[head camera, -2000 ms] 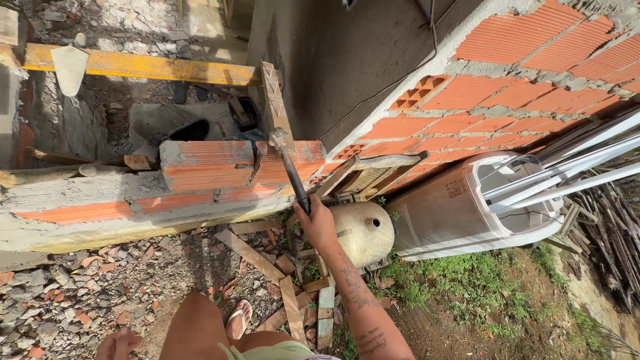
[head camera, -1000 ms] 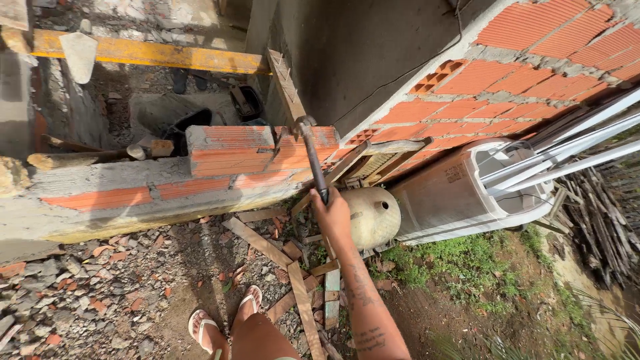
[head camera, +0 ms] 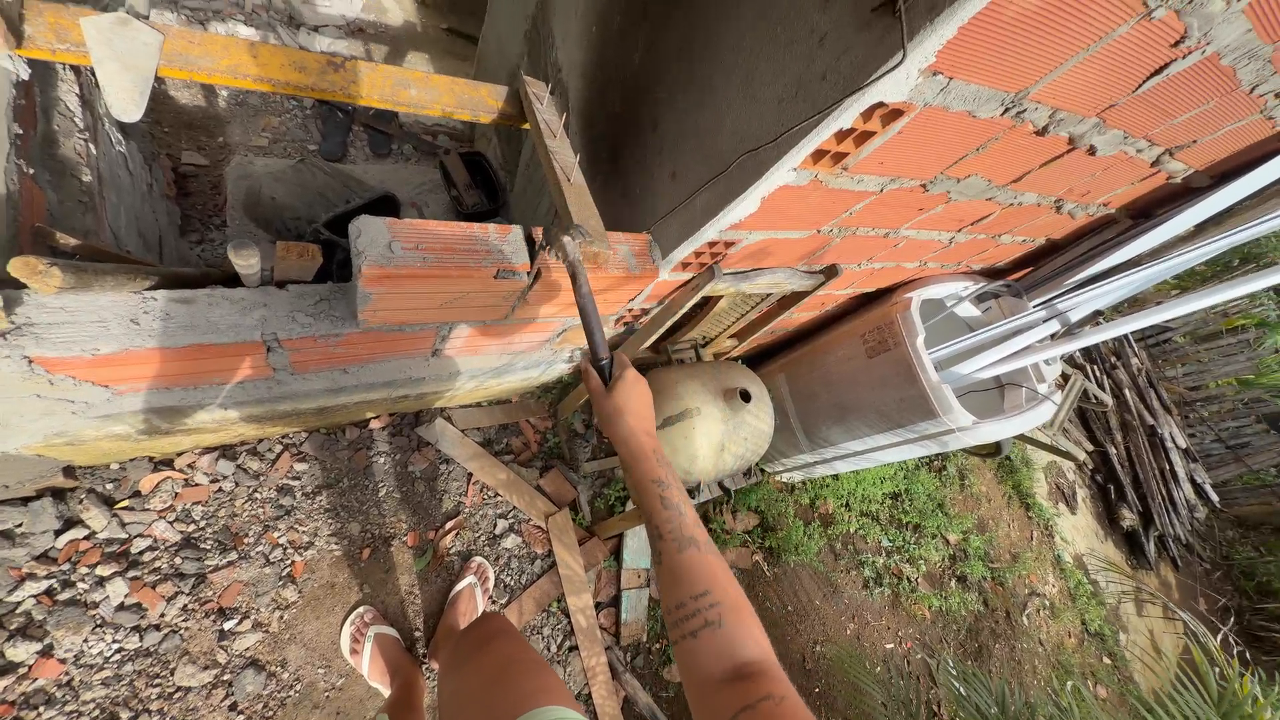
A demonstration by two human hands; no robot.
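My right hand (head camera: 620, 402) grips the dark handle of a hammer (head camera: 583, 300). The hammer's head lies against the lower end of a wooden board (head camera: 562, 165) that has nails sticking out of it. Under the head and board are red hollow clay bricks (head camera: 440, 265) on a low wall, with a crack or gap between two of them. The board's upper end meets a yellow-painted wooden beam (head camera: 330, 82). My left hand is not in view.
A mortar-smeared trowel blade (head camera: 124, 62) rests on the beam. Right of my hand stand a rounded cream tank (head camera: 712, 420) and a white tub (head camera: 850, 375) holding long white lengths. Loose boards (head camera: 585, 610) and rubble (head camera: 130, 560) lie near my sandalled feet.
A hand visible at the lower left two seconds ago is out of view. My right hand still holds the hammer near the board's lower end. The view has shifted slightly.
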